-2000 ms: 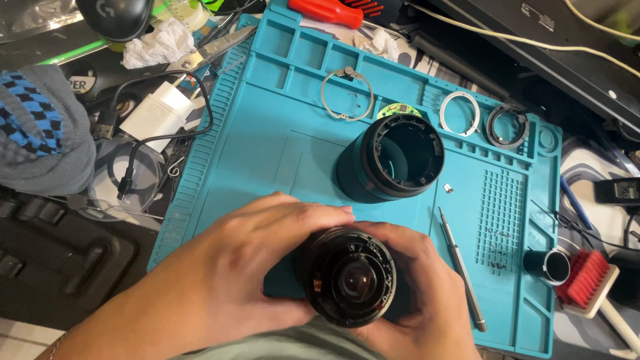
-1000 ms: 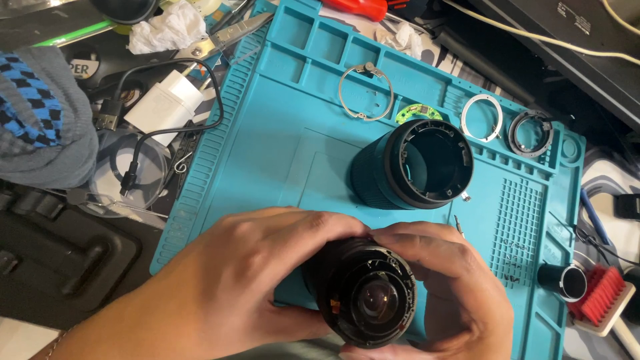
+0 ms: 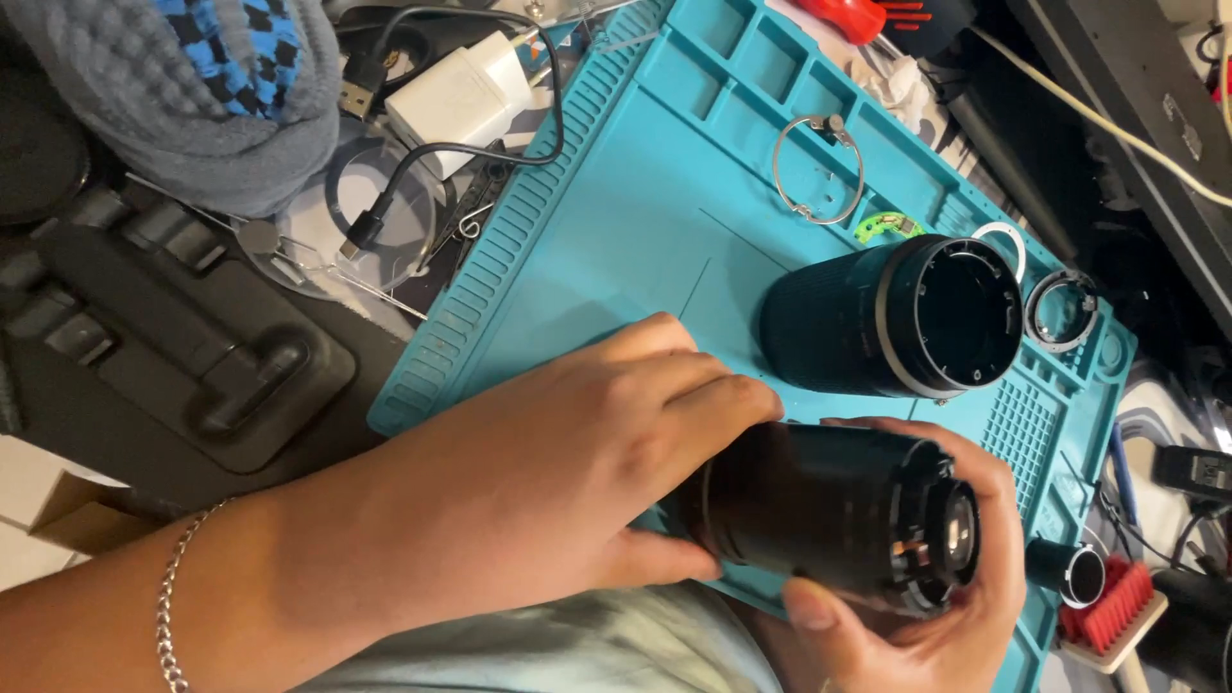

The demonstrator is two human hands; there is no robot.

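A black camera lens barrel [image 3: 808,500] lies tilted between my two hands, its narrower end with a small glass element facing right. My left hand [image 3: 616,452] grips its far left end, fingers over the top and thumb below. Around the right end curls my right hand [image 3: 924,597], thumb at the near side. Just beyond them a hollow black lens housing [image 3: 837,318] stands on the teal repair mat [image 3: 597,269]. Behind it are a thin metal ring [image 3: 778,173], a green circuit board [image 3: 885,226], a white ring [image 3: 1006,236] and a black ring mount [image 3: 1061,310].
A white charger [image 3: 457,101] with a black cable [image 3: 462,149] and a grey cloth [image 3: 231,115] sit left of the mat. A black case [image 3: 173,337] is nearer. At right are a small black cylinder [image 3: 1064,570] and a red-bristled brush [image 3: 1112,606]; a red handle [image 3: 847,14] lies beyond.
The held barrel has turned from its end facing up toward me to lying over, end facing right. My left hand has shifted to its other end. The view has moved closer and leftward.
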